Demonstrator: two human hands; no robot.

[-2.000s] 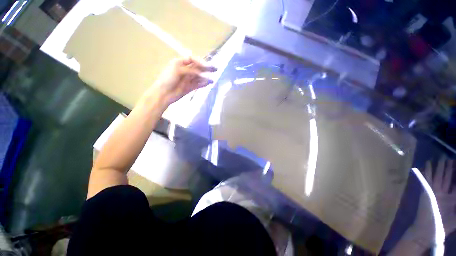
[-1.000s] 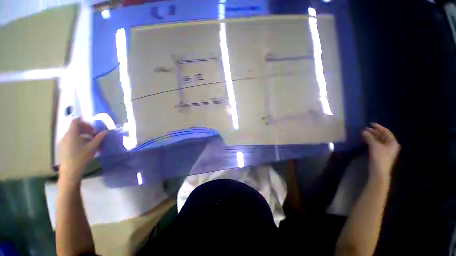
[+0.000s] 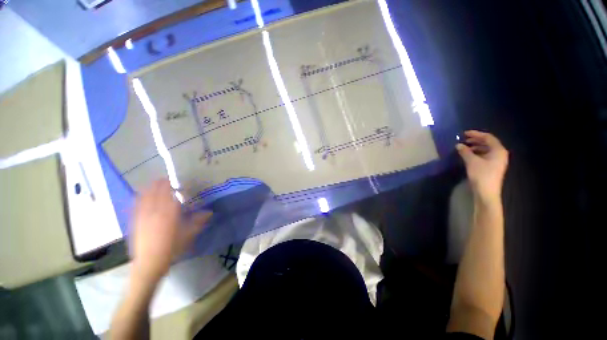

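Observation:
The sewing template [image 3: 406,169], a clear bluish sheet with bright glare strips, lies tilted in front of me. A khaki panel [image 3: 279,143] lies flat under its clear leaf, with dashed, roughly rectangular outlines and a long thin line showing. My left hand [image 3: 160,229] is blurred over the near left part of the template, fingers apart, holding nothing that I can see. My right hand [image 3: 484,159] pinches the template's right edge near its near corner, the fingertips together.
Khaki panels [image 3: 33,206] lie on a white surface at the left, with a white strip [image 3: 33,156] across them. A thin pale pen-like thing [image 3: 86,178] lies beside them. A brown strip [image 3: 160,26] runs along the template's far edge. A glossy black table [image 3: 539,99] is at the right.
The template has turned, its right end swinging away from me. My left hand has moved right, from the left edge onto the sheet. My right hand has moved slightly left and up.

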